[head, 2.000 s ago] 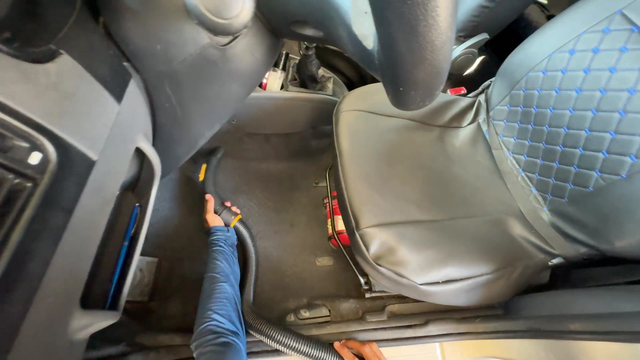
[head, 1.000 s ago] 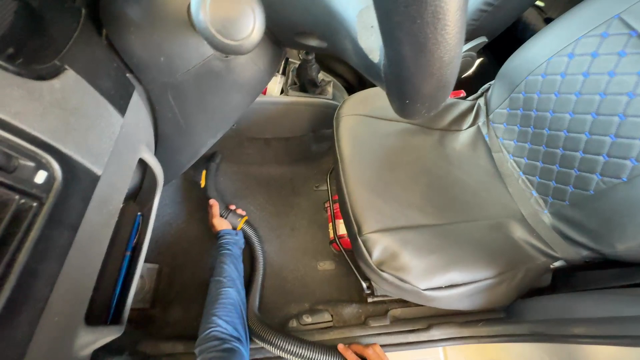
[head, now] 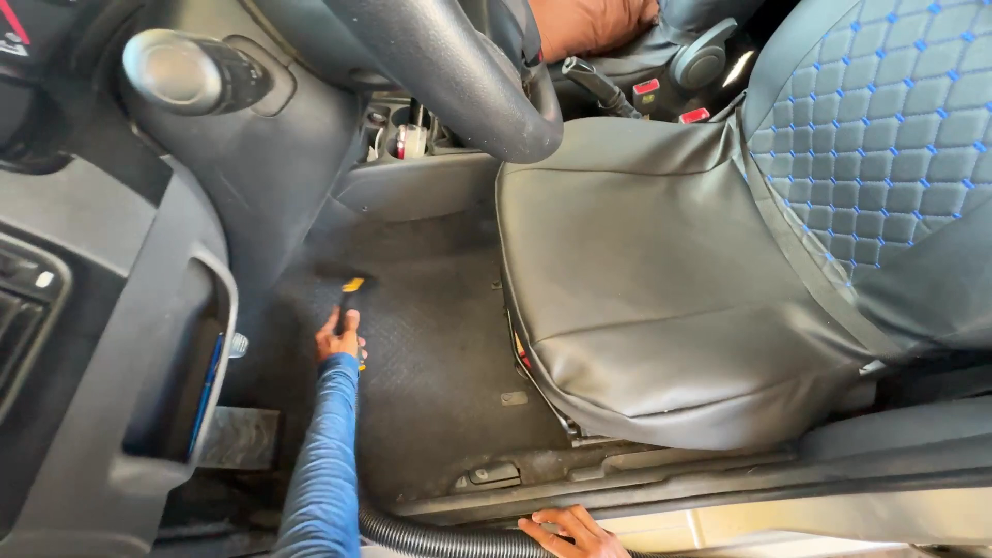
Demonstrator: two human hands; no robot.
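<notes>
My left hand point(head: 341, 335), at the end of a blue sleeve, is closed around the black handle of a vacuum nozzle with yellow parts point(head: 353, 285). The dark nozzle head is blurred against the car's floor mat point(head: 434, 349), left of the driver's seat point(head: 659, 271). Most of the hose beside the forearm is hidden by the sleeve. At the bottom, my right hand point(head: 577, 533) grips the ribbed black vacuum hose point(head: 442, 539) by the door sill, its fingertips near the sill's edge.
The steering wheel point(head: 465, 77) overhangs the floor at the top. On the left are the dashboard side with an open pocket point(head: 167, 387) holding a blue pen, and a footrest point(head: 242, 438). The door sill point(head: 659, 484) runs along the bottom right. Behind the wheel stands the handbrake point(head: 601, 85).
The nozzle end has swung to the right in my left hand. The hose, earlier seen curving along the forearm's right side, is now mostly behind the sleeve. My right hand stays by the sill.
</notes>
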